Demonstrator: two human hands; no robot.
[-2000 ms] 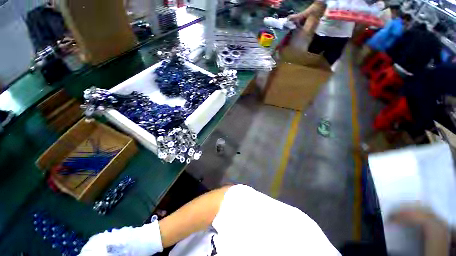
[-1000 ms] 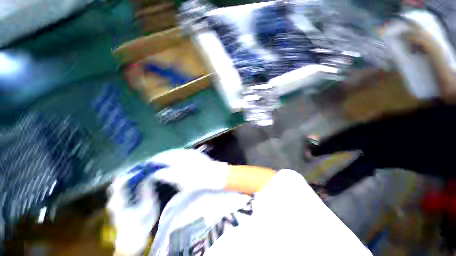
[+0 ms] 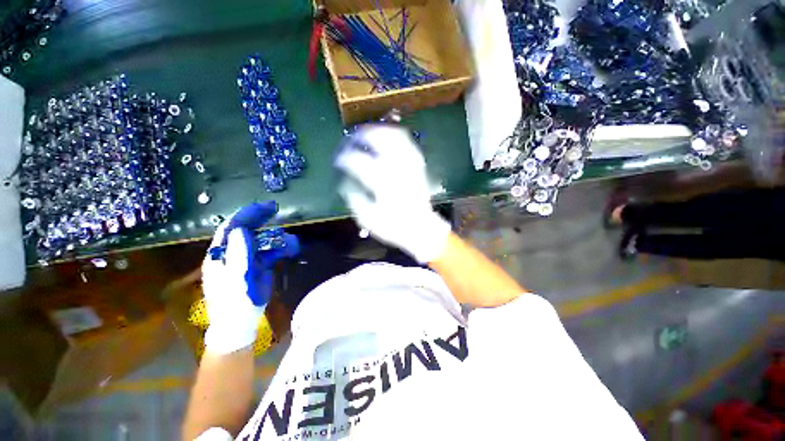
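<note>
My left hand (image 3: pixel 234 280), in a white glove with blue-coated fingers, is at the bench's front edge and grips small blue boards (image 3: pixel 274 245). My right hand (image 3: pixel 385 185), gloved and blurred, is over the bench in front of the small cardboard box; what its fingers hold cannot be told. Small dark parts show just beyond it, mostly hidden. A PCB strip (image 3: pixel 269 125) lies alone on the green bench between my hands and the box. Stacked panels with discs (image 3: pixel 99 168) stand at the left.
The cardboard box (image 3: pixel 404 102) holds thin blue pieces; red handles (image 3: pixel 316 50) show at its left side. A white foam tray (image 3: pixel 495 95) at right is heaped with blue boards, discs (image 3: pixel 547 164) spilling over its edge. A yellow basket (image 3: pixel 262 334) is below the bench. A person's dark-clothed legs (image 3: pixel 714 226) show at right.
The view has swung left and down, bringing the stacked panels fully in. My right hand has come into clear view over the bench, and my left hand now shows gripping boards at the edge.
</note>
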